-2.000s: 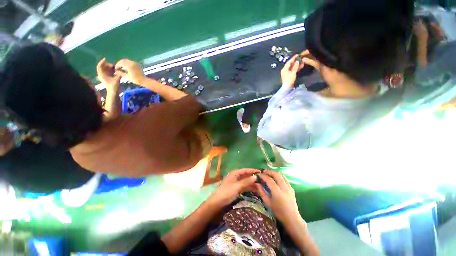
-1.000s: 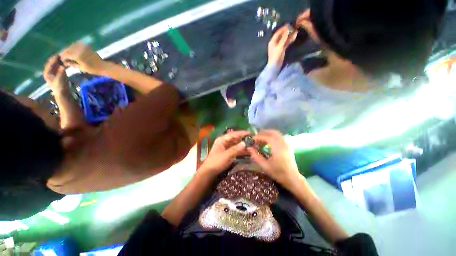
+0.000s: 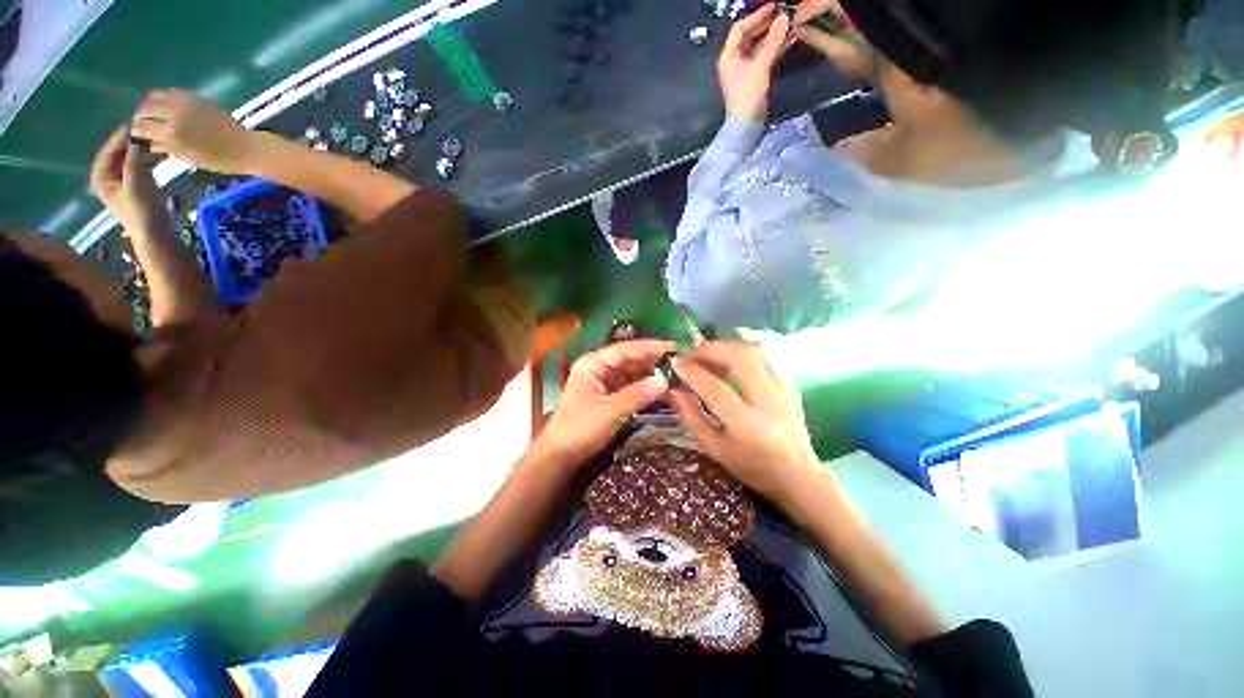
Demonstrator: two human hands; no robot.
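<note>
A small dark round part point(image 3: 667, 368) is held between the fingertips of both my hands, in front of my chest and above the bear on my shirt. My left hand point(image 3: 609, 398) grips it from the left with thumb and fingers. My right hand point(image 3: 744, 409) meets it from the right, fingers bent around its side. The fingers hide most of the part, so its face and details cannot be told.
A person in brown point(image 3: 328, 355) sits ahead left beside a blue bin point(image 3: 262, 239) of dark parts. A person in light blue point(image 3: 778, 225) sits ahead right. Small round parts point(image 3: 396, 112) lie on the dark bench point(image 3: 532, 150). Blue crates point(image 3: 1037, 464) stand at right.
The view has shifted, so my hands appear higher than two seconds ago. Both hands stay together at the small part, and the fingers have changed their hold slightly.
</note>
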